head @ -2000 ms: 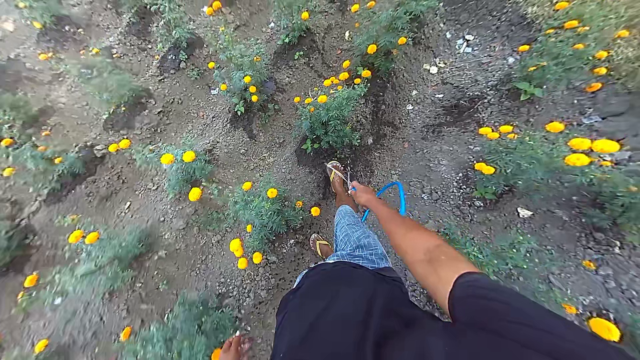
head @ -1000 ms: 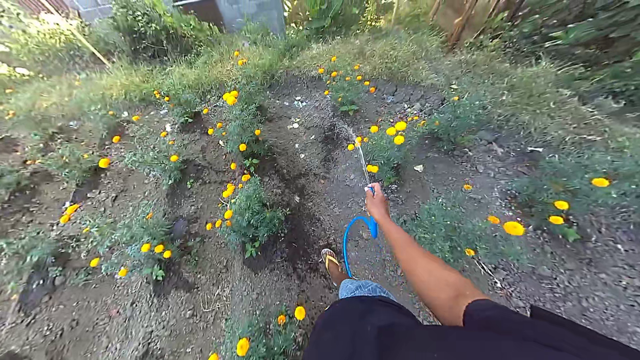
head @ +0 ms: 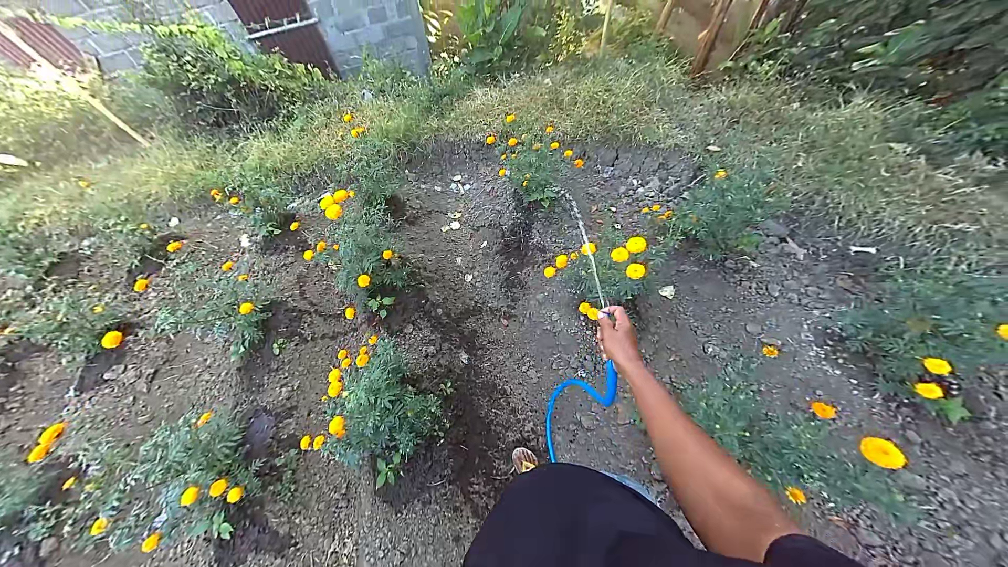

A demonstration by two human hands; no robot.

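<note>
My right hand [head: 619, 339] is closed around the end of a blue hose [head: 573, 384], the thumb near its mouth. From there a thin stream of water [head: 584, 240] arcs forward toward a marigold plant [head: 535, 169] at the far end of the row. Just beyond the hand stands another marigold plant [head: 610, 272] with yellow-orange blooms. The hose curves down and passes out of sight by my dark shirt. One foot in a sandal [head: 524, 459] shows at the shirt's edge. My left hand is outside the view.
Marigold plants [head: 386, 402] grow in rows on both sides, with bare soil [head: 496, 346] between them. Dry grass [head: 795, 150] borders the far edge of the plot. Behind it are a grey block wall [head: 370, 35], rusty metal sheets [head: 295, 39] and wooden posts [head: 713, 35].
The view has tilted up toward the wall and grass. My right hand with the hose has moved from near my foot to farther forward, and the water now reaches out ahead. A left hand at the lower edge has gone from view.
</note>
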